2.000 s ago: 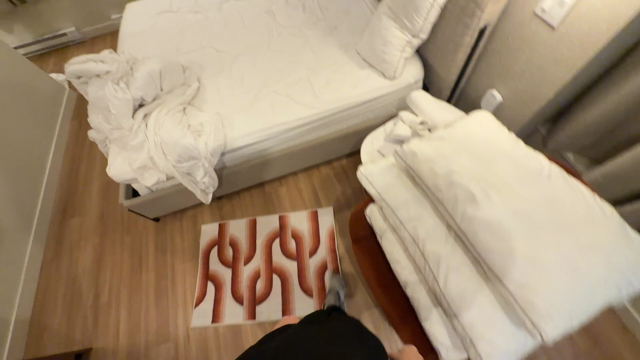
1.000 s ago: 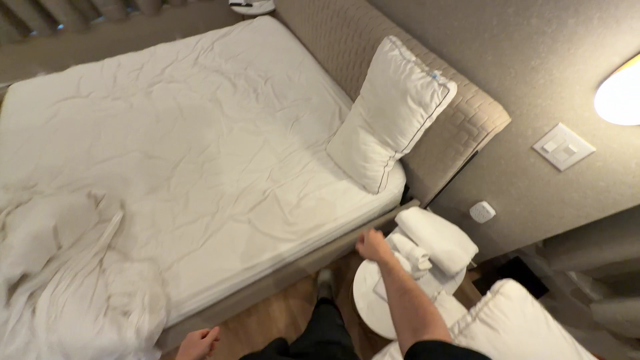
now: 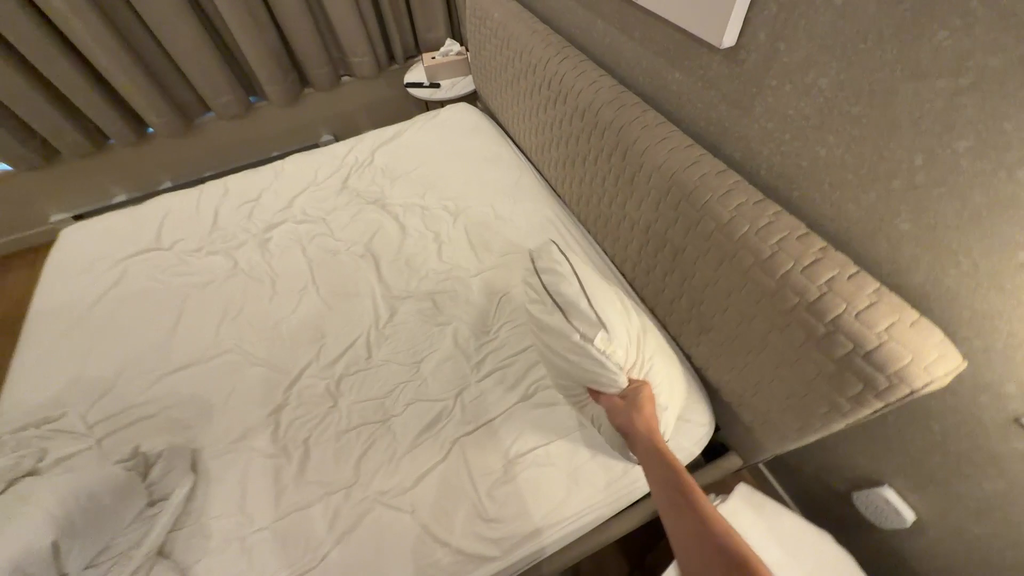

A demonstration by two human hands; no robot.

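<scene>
My right hand [image 3: 632, 406] grips the near edge of a white pillow [image 3: 564, 320] with dark piping, its fingers sunk into the fabric. The pillow stands on its side on the mattress with a wrinkled white fitted sheet [image 3: 320, 320], close to the quilted beige headboard [image 3: 680, 200]. Crumpled white bedding [image 3: 88, 512] lies at the lower left of the bed. My left hand is out of the frame.
A round bedside table [image 3: 416, 74] across the bed holds a tissue box [image 3: 446, 64] and a dark object. A white item [image 3: 780, 536] lies beside the bed frame at lower right. Curtains [image 3: 200, 56] hang behind the bed's far side.
My right hand was above the bedside table one second ago and now grips the pillow. My left hand has left the view. The view has shifted toward the headboard.
</scene>
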